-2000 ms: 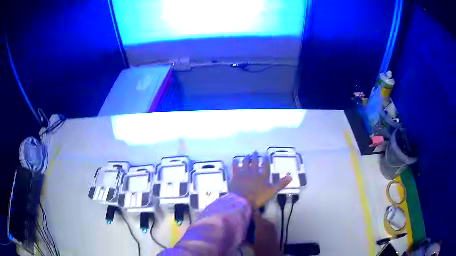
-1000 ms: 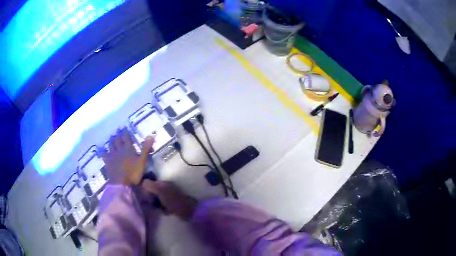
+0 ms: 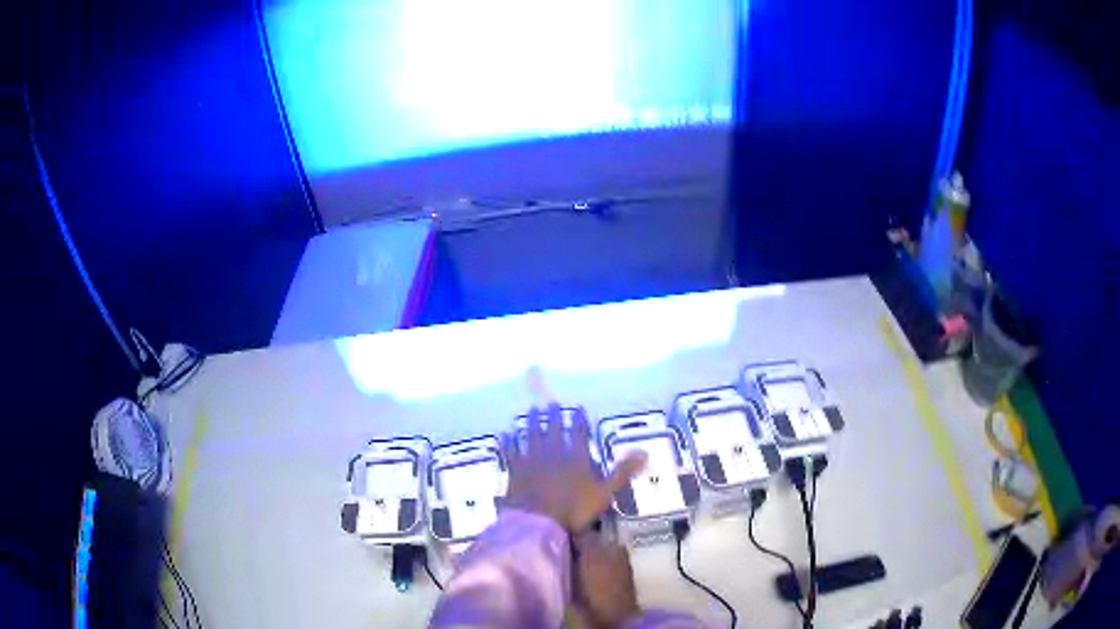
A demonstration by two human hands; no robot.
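Note:
Several white mini projectors, such as the rightmost [image 3: 792,409], stand in a row on the white bench [image 3: 283,541]. My left hand [image 3: 559,469] lies palm down with spread fingers over the third projector from the left, mostly covering it. Its thumb reaches over the fourth projector [image 3: 651,473]. My right hand [image 3: 602,575] is at the third projector's near side; its fingertips are hidden, so any grip is unclear. Thin black cables [image 3: 704,578] run from the projectors on the right. A black plug with a teal tip [image 3: 403,568] is at the leftmost projector [image 3: 386,498].
A black remote [image 3: 832,578] lies at front right, near small dark pieces [image 3: 903,618]. A phone [image 3: 1001,582], tape rolls [image 3: 1013,479] and a grey bin [image 3: 997,363] are along the right edge. A fan [image 3: 127,442] stands at left. Light falls on the wall [image 3: 516,74].
The view has turned back from the bench's right end. Both hands have moved left along the row, from the second projector from the right, to the fourth from the left, to the third.

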